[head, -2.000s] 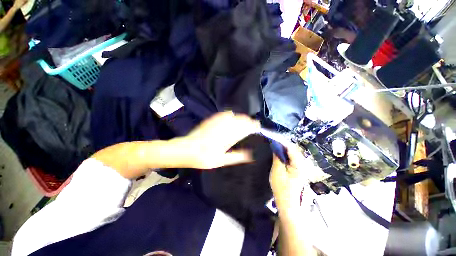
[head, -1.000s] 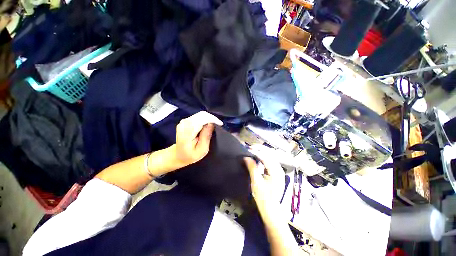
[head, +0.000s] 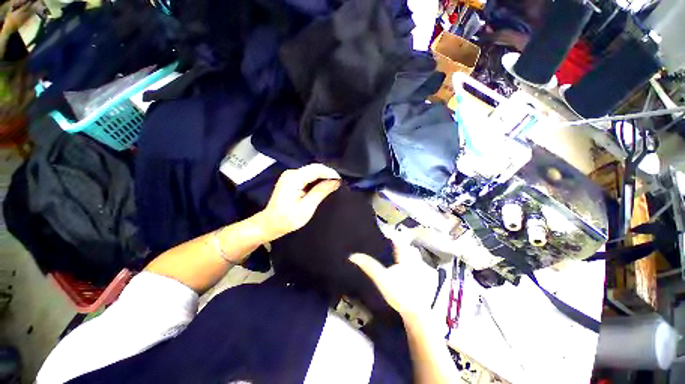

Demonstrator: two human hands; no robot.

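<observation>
A dark garment panel (head: pixel 327 236) hangs between my hands, in front of and left of the overlock machine (head: pixel 537 214). My left hand (head: pixel 297 201) pinches its upper left edge between thumb and fingers. My right hand (head: pixel 398 279) lies at its right edge, thumb on top of the cloth; the fingers are partly hidden or washed out by glare, but the cloth appears held. The presser foot area (head: pixel 451 196) lies beyond the panel, and the panel is apart from it.
A dark garment pile (head: pixel 345 82) rises behind the panel. A turquoise basket (head: pixel 120 124) and a red crate (head: pixel 94 292) are at left. Red snips (head: pixel 454 296) lie on the white table (head: pixel 537 322). Scissors (head: pixel 631 161) and black thread cones (head: pixel 552 41) are at right.
Both hands have come back from the machine toward my lap with the panel, spreading it out. In the last second, my right thumb has moved inward onto the cloth.
</observation>
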